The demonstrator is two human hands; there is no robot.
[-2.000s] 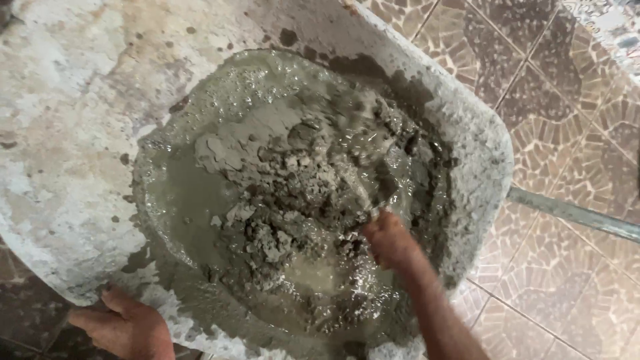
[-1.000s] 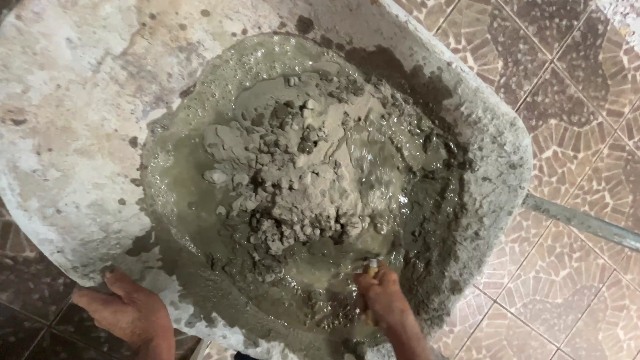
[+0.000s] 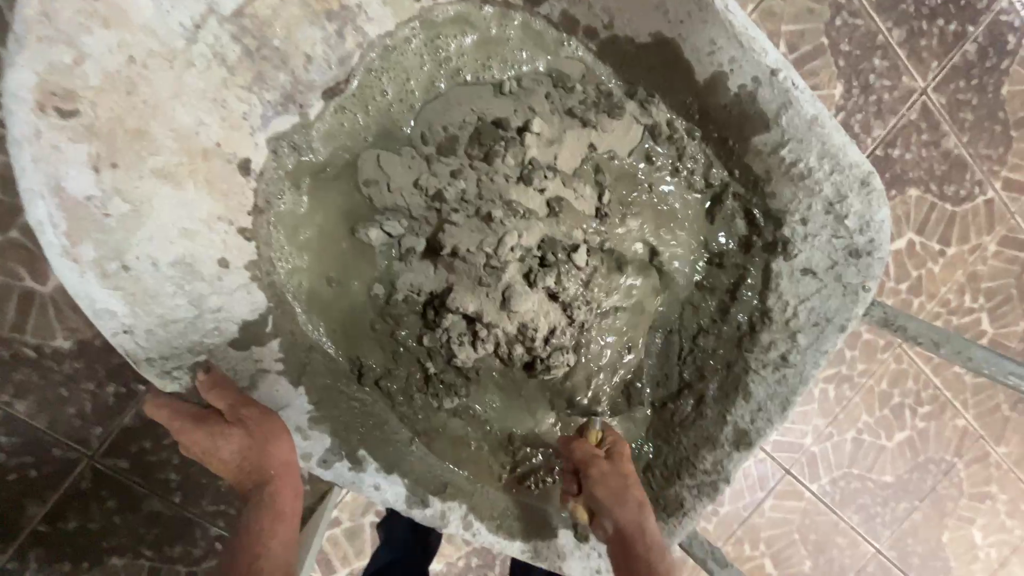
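My right hand (image 3: 596, 476) is closed around the wooden handle (image 3: 593, 433) of a tool, probably a trowel, whose working end is sunk in wet grey mortar (image 3: 512, 280). Shallow greenish-grey water (image 3: 328, 248) surrounds the lumpy mound of mix. All of it lies in the tray of a wheelbarrow (image 3: 832, 192), crusted with dried cement. On the lower left, my left hand (image 3: 232, 432) grips the tray's rim, thumb on the inner side and fingers partly hidden at the outside.
Two metal bars, likely the barrow's handles (image 3: 952, 344), stick out at the right and lower right. Patterned floor tiles (image 3: 960, 256) show around the tray. Dark clothing (image 3: 402, 544) is visible below the near rim.
The right hand with its tool has moved from the right of the mound down toward the near side. The left hand remains on the rim.
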